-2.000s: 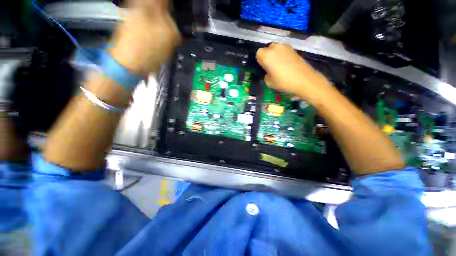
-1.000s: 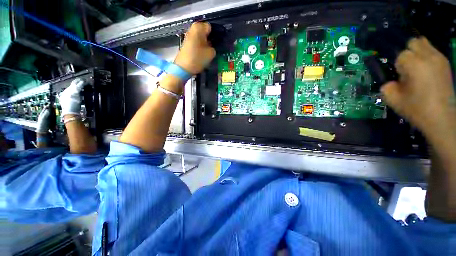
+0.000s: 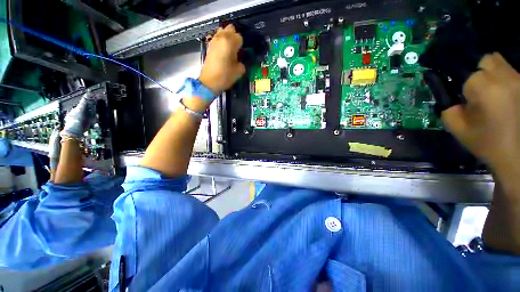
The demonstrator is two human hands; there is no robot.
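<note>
A black carrier [image 3: 308, 147] holds two green circuit boards [image 3: 285, 105], [image 3: 383, 108] side by side, with yellow blocks and pale round parts on them. My left hand [image 3: 224, 61] is curled at the carrier's upper left corner, against a dark object [image 3: 254, 48] that covers part of the left board's corner. My right hand [image 3: 487, 105] is at the right, its fingers closed around a dark, elongated object [image 3: 445, 88] over the right board's edge. Both dark objects are too dark to identify. A yellowish tape strip [image 3: 369, 149] lies on the carrier's near edge.
A silver rail [image 3: 342, 178] runs along the near side; another rail [image 3: 165, 31] runs beyond. A bright metal surface [image 3: 171, 74] lies left of the carrier. At the far left, a person's gloved hands [image 3: 77, 120] are at another carrier. A blue cord [image 3: 122, 65] runs to my left wrist.
Since two seconds ago, my left hand has come down to the carrier's left corner and my right hand has moved right, off the board's top edge. In the last second both have barely moved.
</note>
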